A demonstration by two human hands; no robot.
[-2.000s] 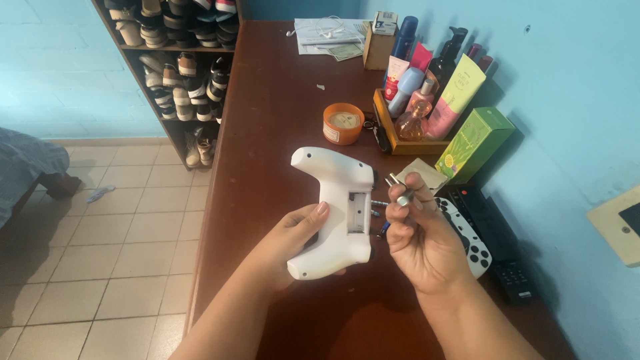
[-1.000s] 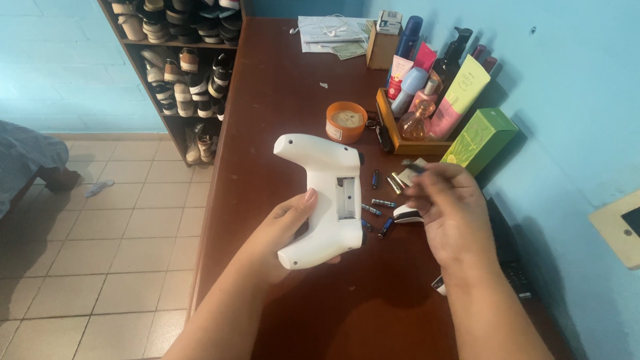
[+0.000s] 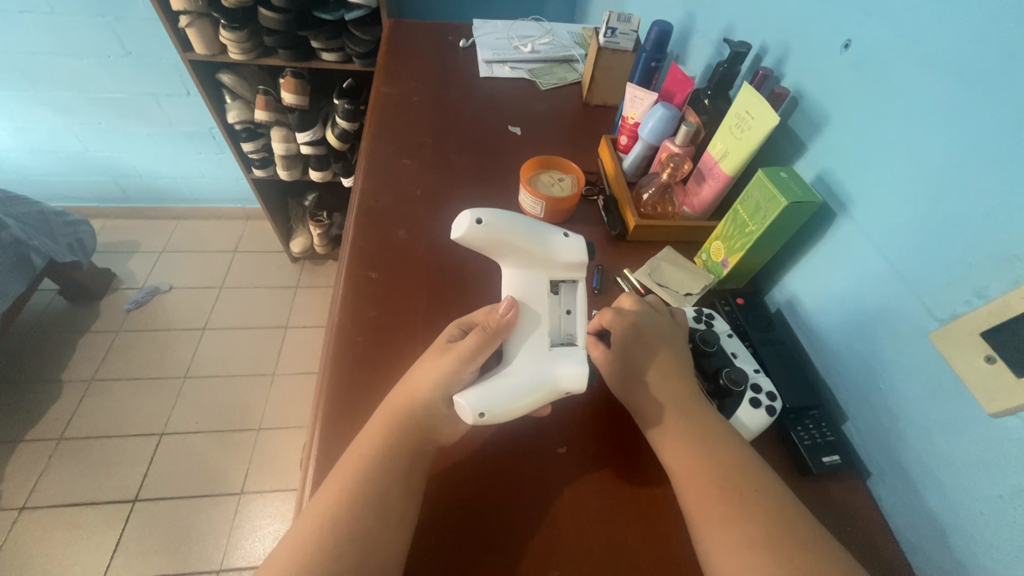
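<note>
My left hand (image 3: 468,360) grips a white game controller (image 3: 528,352), its back face up and the battery compartment (image 3: 566,314) uncovered, with no battery seen in it. Just right of that compartment is my right hand (image 3: 644,348), low over the desk with curled fingers; whether it holds anything is hidden. A small blue battery (image 3: 597,278) lies above my right hand, and metallic-looking batteries (image 3: 632,281) lie at its knuckles. A second white controller (image 3: 732,372) with black sticks and buttons rests partly behind my right hand and wrist.
On the brown wooden desk (image 3: 448,160) stand an orange candle jar (image 3: 552,190), a wooden tray (image 3: 672,230) of bottles and tubes, and a green box (image 3: 756,228). Black remote controls (image 3: 812,440) lie along the wall at right. Papers (image 3: 524,48) with white earphones are at the back.
My right hand held batteries two seconds ago; it has since moved down and left, close to the controller's edge. My left hand keeps its grip on the controller.
</note>
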